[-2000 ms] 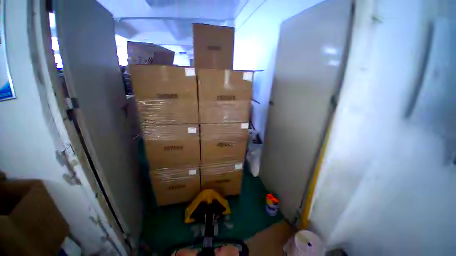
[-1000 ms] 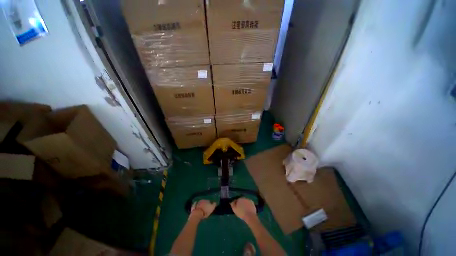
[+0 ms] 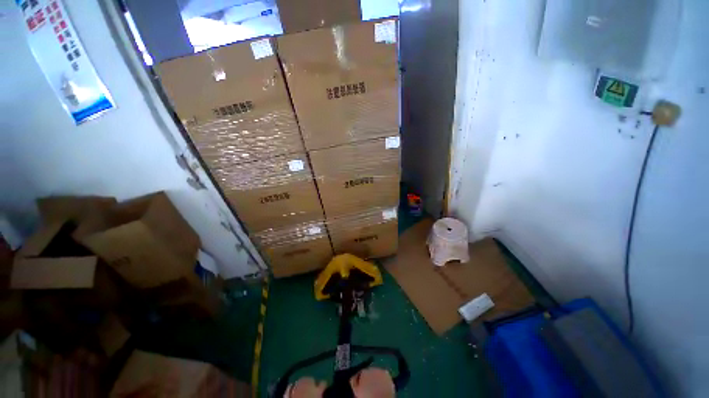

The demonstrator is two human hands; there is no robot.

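Note:
A tall stack of brown cartons (image 3: 342, 85) in clear stretch wrap (image 3: 253, 136) stands in the doorway in front of me. The yellow pallet truck (image 3: 347, 274) is at its foot, with the black handle pointing towards me. My left hand (image 3: 305, 388) is closed on the left part of the loop grip, and my right hand (image 3: 373, 383) on the right part. Both hands are cut off by the bottom edge. The top of the stack is out of the picture.
Open cartons (image 3: 148, 241) lie at the left by the wall. At the right are a pale stool (image 3: 448, 242) and a white box (image 3: 476, 307) on flattened cardboard (image 3: 435, 299), and a blue object (image 3: 536, 350). A door (image 3: 429, 109) stands right of the stack. An orange-topped container (image 3: 413, 204) is beside it.
The stack and pallet truck are nearer the door frame, filling the doorway. The view has shifted to the right, showing more of the blue object. Both hands stay on the handle, now lower in the picture.

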